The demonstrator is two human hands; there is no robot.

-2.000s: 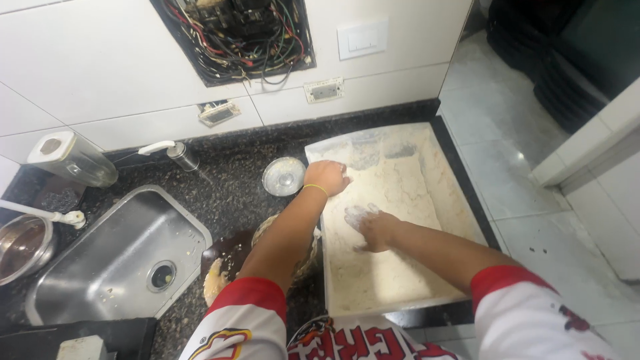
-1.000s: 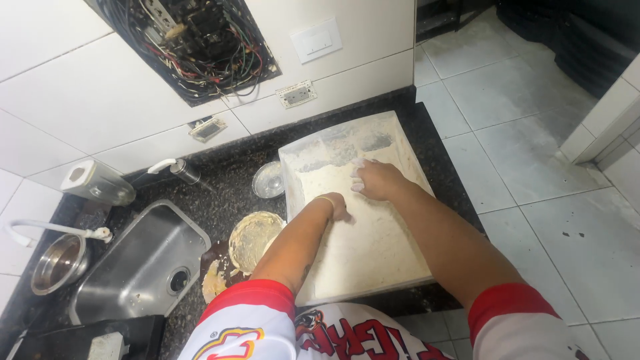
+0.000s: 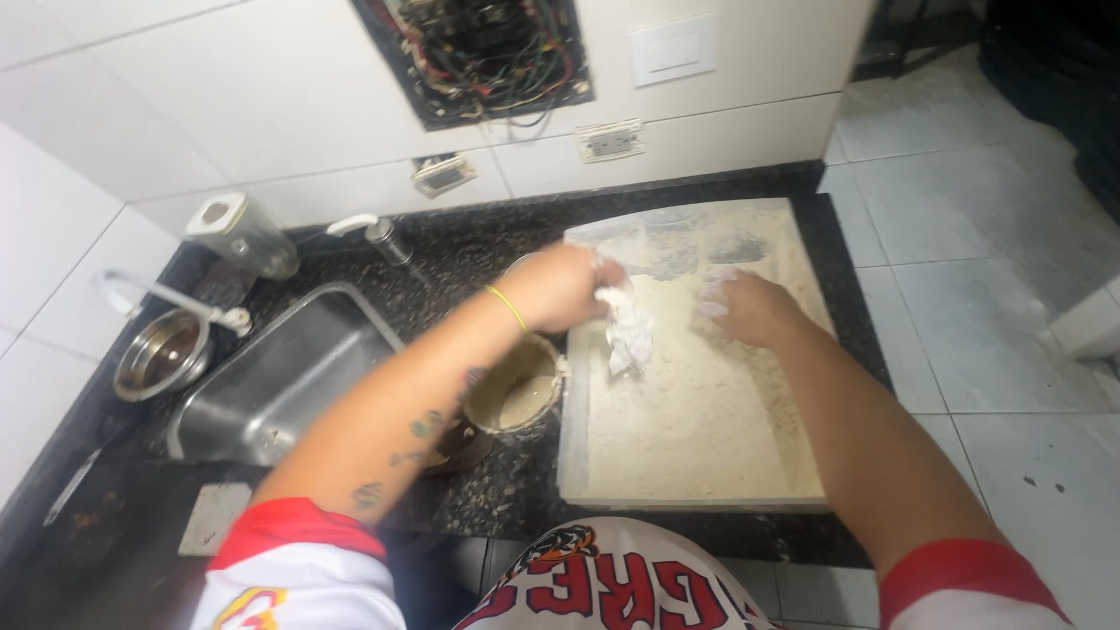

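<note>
A white rectangular tub point(image 3: 577, 464) of pale flour-like powder stands on the dark granite counter. Above its left side, my left hand point(image 3: 573, 284) is closed on a white, powder-coated lump point(image 3: 630, 337) that hangs below the fingers; what the lump is, I cannot tell. My right hand point(image 3: 752, 306) reaches into the tub at the upper right, its fingertips white with powder; whether it holds anything is unclear. Left of the tub sits a round bowl point(image 3: 516, 389) with pale, wet batter, partly behind my left forearm.
A steel sink point(image 3: 289, 376) lies to the left, with a metal bowl point(image 3: 166, 354), a white faucet point(image 3: 175, 297) and a clear container point(image 3: 249, 236) around it. A soap pump point(image 3: 385, 241) stands behind it. An opening with exposed wires point(image 3: 490, 52) and loose outlets point(image 3: 611, 140) are in the wall.
My left hand has moved from the powder to above the tub's left side, and a white lump now shows in it. My right hand has stayed over the powder.
</note>
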